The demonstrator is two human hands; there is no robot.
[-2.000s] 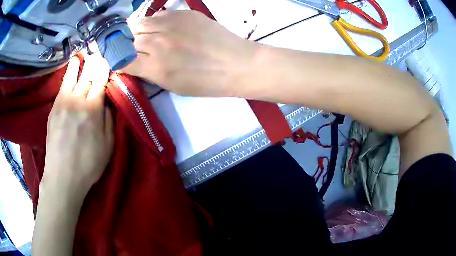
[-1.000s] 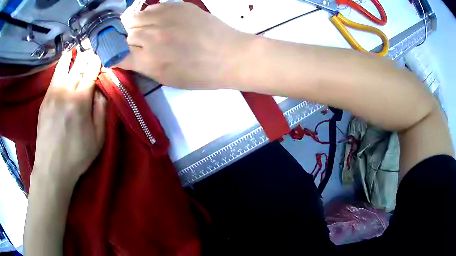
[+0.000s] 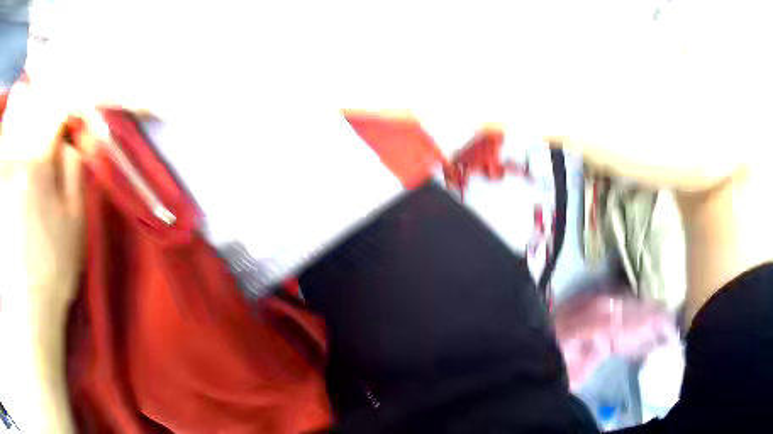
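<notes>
The picture is blurred and its upper part washed out white. The dark red garment (image 3: 229, 339) hangs from the table over the lap at the lower left. Its metal zipper (image 3: 140, 182) runs diagonally near the upper left. My left hand (image 3: 42, 161) is at the left edge on the red cloth, very bright and blurred; its fingers cannot be made out clearly. My right hand is lost in the glare; only part of the forearm and elbow shows at the right. The machine's needle area cannot be made out.
A red fabric strip (image 3: 394, 148) lies over the table's front edge (image 3: 339, 233). Red scraps (image 3: 487, 157) and a black cord (image 3: 557, 212) are right of it. Greenish-grey cloth (image 3: 640, 237) and a pink bundle (image 3: 614, 331) lie below the right arm. Black-clothed lap fills the lower middle.
The view has shifted, so the garment, zipper and strip sit further left and higher. The upper picture has turned from clear to overexposed, hiding the machine, scissors and right hand.
</notes>
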